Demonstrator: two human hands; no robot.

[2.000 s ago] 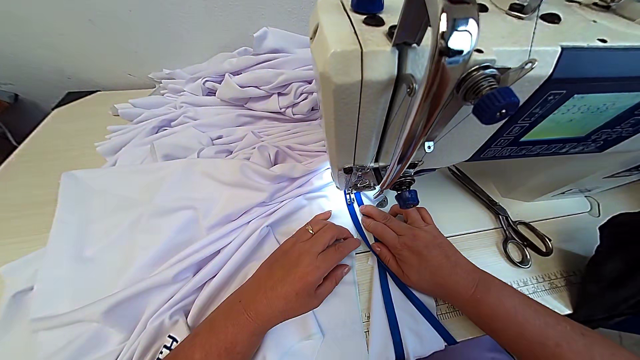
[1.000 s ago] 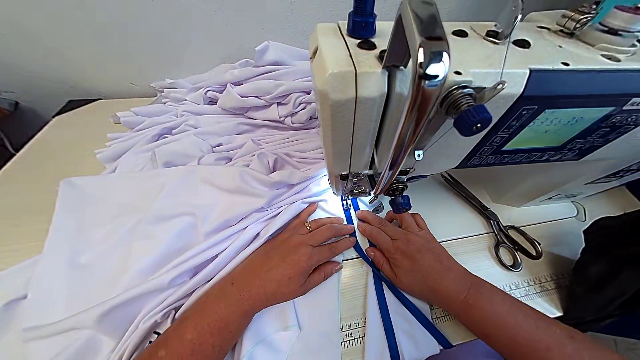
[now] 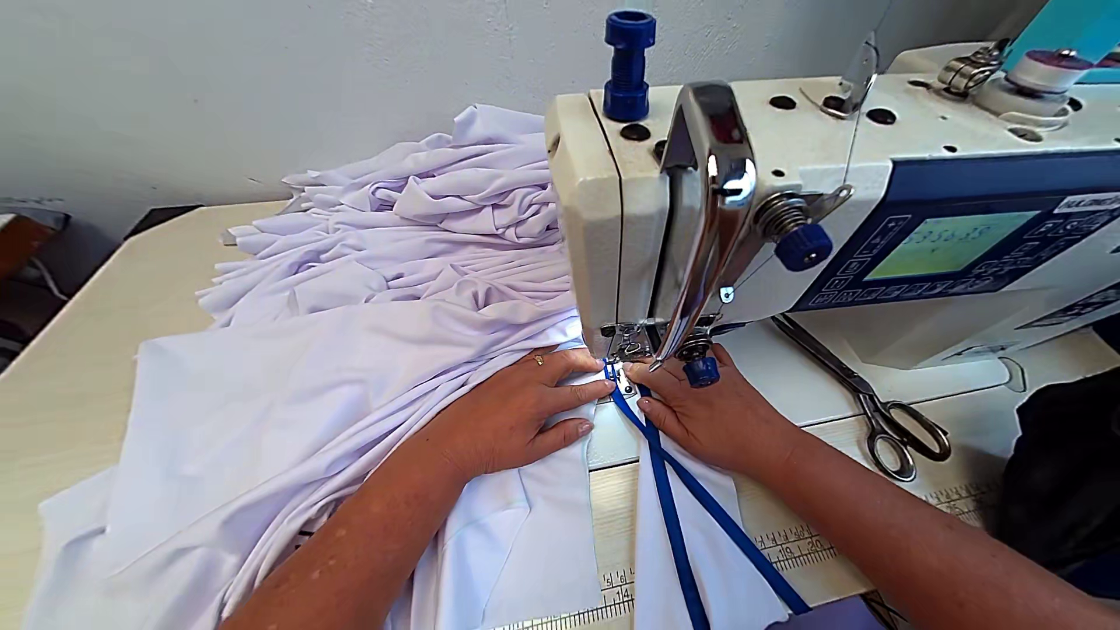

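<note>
White fabric lies under the needle area of a sewing machine. My left hand rests flat on it, fingertips just left of the presser foot. My right hand is at the foot's right side, its fingers on a white strip beside a narrow blue tape. Two lengths of blue tape cross below the foot and trail toward the front edge. Neither hand is closed around anything. The needle itself cannot be made out.
Fabric shears lie right of my right hand, beside the machine bed. Gathered white cloth is heaped behind and left. Ruler markings run along the table front. Dark cloth lies at the right edge.
Both hands have moved closer to the presser foot. My left fingers now lie beside it, and my right fingers are tucked in at its other side. The view has shifted somewhat.
</note>
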